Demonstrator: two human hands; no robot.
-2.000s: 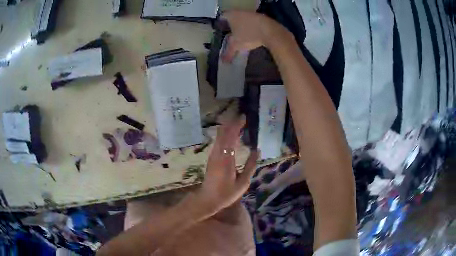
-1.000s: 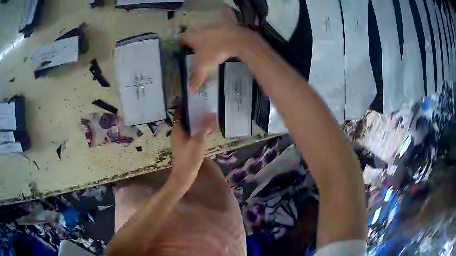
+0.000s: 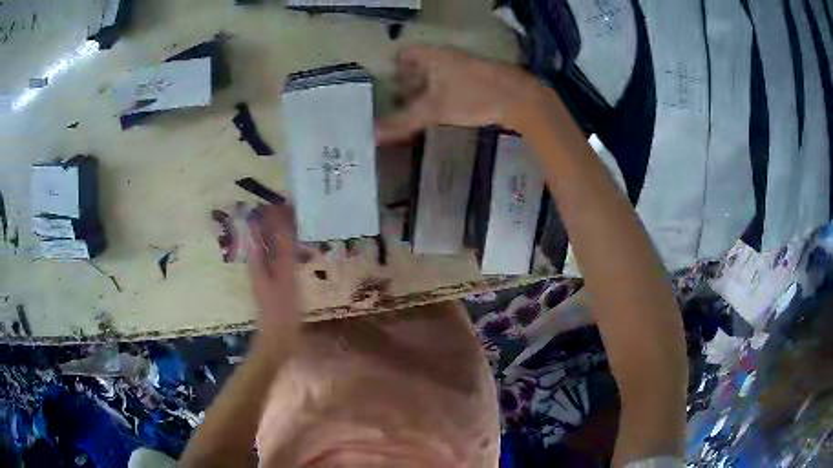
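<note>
A tall rectangular bundle [image 3: 331, 164] of dark plies with white marker paper lies in front of me. My left hand [image 3: 274, 247] is blurred at its lower left, over the printed fabric scrap [image 3: 234, 234]; its grip is unclear. My right hand [image 3: 448, 91] is at the bundle's upper right, fingers apart and nothing visible in it, thumb beside the bundle's edge. A narrow bundle [image 3: 446, 192] lies below my right hand. Another white-topped narrow bundle [image 3: 513, 206] lies to its right, partly behind my right forearm.
Smaller bundles lie at left [image 3: 59, 210] and upper left [image 3: 173, 84]. Another bundle [image 3: 365, 7] is cut off at the top. Dark offcuts [image 3: 251, 130] are scattered around. A large cut lay [image 3: 680, 119] covers the right. Fabric waste [image 3: 539, 384] heaps below the table edge [image 3: 183, 331].
My left hand has moved from the narrow bundle to the left of the tall bundle. My right hand has come off the narrow bundle. The camera view has shifted.
</note>
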